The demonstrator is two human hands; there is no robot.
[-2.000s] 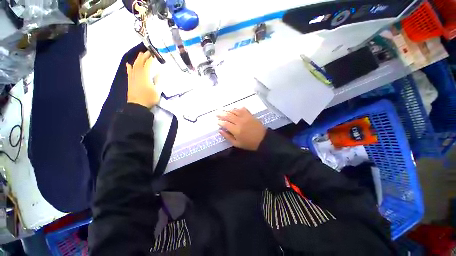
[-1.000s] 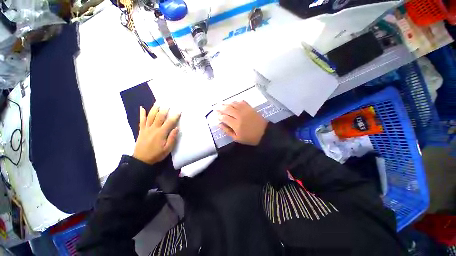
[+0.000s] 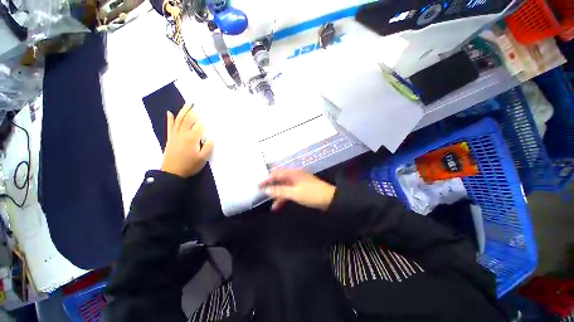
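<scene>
A white cut piece [image 3: 236, 170] lies over navy fabric [image 3: 165, 105] on the table in front of the machine, its lower end at the table's front edge. My left hand [image 3: 184, 143] lies on the navy fabric and the white piece's left side, fingers spread. My right hand [image 3: 301, 187] is at the white piece's lower right edge, slightly blurred; whether its fingers pinch the edge cannot be told. The presser foot area [image 3: 262, 91] is above the white piece, washed out by glare.
A long navy panel [image 3: 78, 157] lies at left. Loose white sheets [image 3: 377, 113], yellow-green snips [image 3: 399, 83] and a dark flat object [image 3: 445, 77] are right of the needle. A blue basket [image 3: 503, 188] holds an orange packet [image 3: 447, 161]. Tools [image 3: 181, 39] hang left of the head.
Since a second ago, my right hand has moved down from the table surface to the white piece's lower edge. My left hand has shifted slightly up. Earlier, a long navy piece lay under my left hand.
</scene>
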